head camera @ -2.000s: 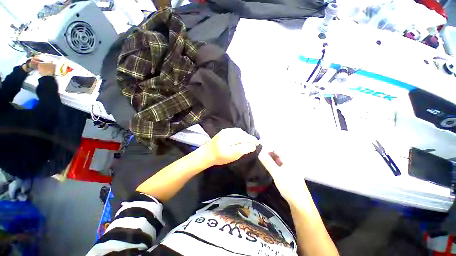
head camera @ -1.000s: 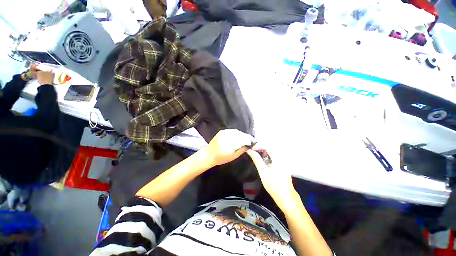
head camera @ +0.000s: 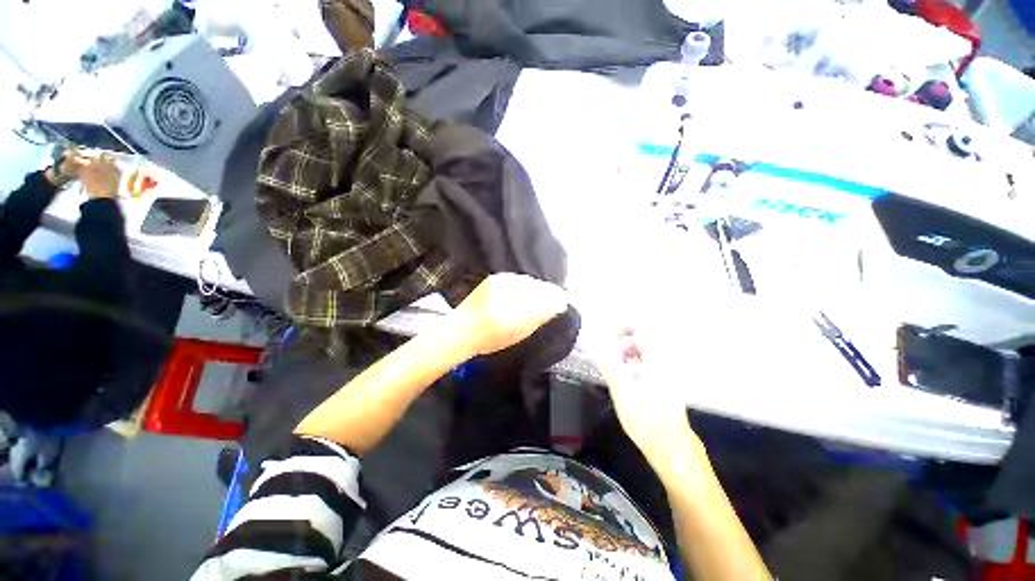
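Note:
My left hand (head camera: 513, 311) is closed on the edge of the dark garment (head camera: 516, 210) at the table's front edge; its fingertips are overexposed. The garment's cloth hangs below the hand. The plaid fabric (head camera: 369, 255) lies bunched to the left, joined or next to the plain dark cloth. My right hand (head camera: 638, 369) is over the table edge, apart from my left hand. It is washed out by glare, with a small reddish patch at the fingers. I cannot tell whether it holds anything.
A white sewing machine (head camera: 794, 187) stands at right, with a dark strip (head camera: 735, 257) near its needle area. Thread snips (head camera: 847, 348) and a smartphone (head camera: 951, 365) lie on the white table. At left are a person's hands (head camera: 91, 173), a grey fan housing (head camera: 178, 111) and a red stool (head camera: 195, 388).
My right hand has moved away to the right from my left hand, which has shifted slightly up and left with the cloth. The view has shifted a little.

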